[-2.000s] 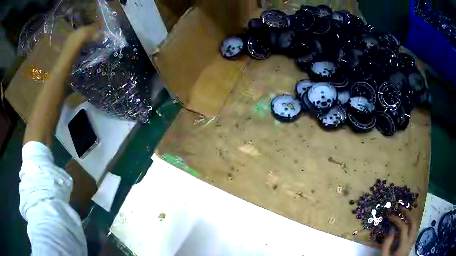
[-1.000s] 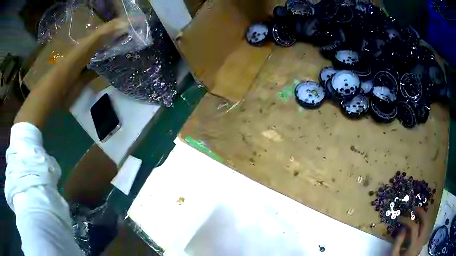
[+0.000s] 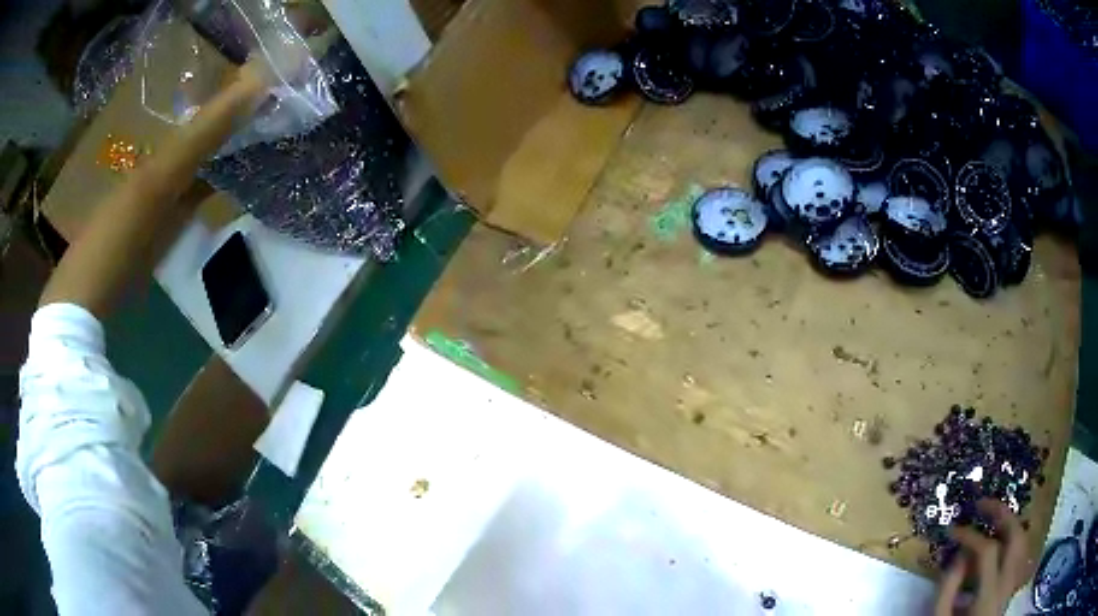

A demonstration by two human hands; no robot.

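Note:
My left arm, in a white sleeve, reaches to the upper left. My left hand [image 3: 251, 94] is at the mouth of a clear plastic bag of small dark fittings [image 3: 316, 181]; its fingers are blurred and partly hidden by the shiny plastic. My right hand [image 3: 990, 556] is at the lower right, cut off by the bottom edge, with bent fingers at the near side of a loose pile of small purple-black fittings [image 3: 925, 472]. Whether it holds a fitting is unclear. White link pieces [image 3: 943, 503] lie on the pile.
A heap of round dark housings [image 3: 891, 102] covers the far right of the brown board [image 3: 722, 349]. A cardboard flap [image 3: 518, 120] stands at its left. A phone [image 3: 236, 290] lies left. A white sheet [image 3: 482, 481] is nearest. More housings [image 3: 1060, 572] show lower right.
The whole view has shifted with the camera. My left hand stays at the bag and my right hand at the pile. A small dark piece now shows on the white sheet, absent two seconds ago.

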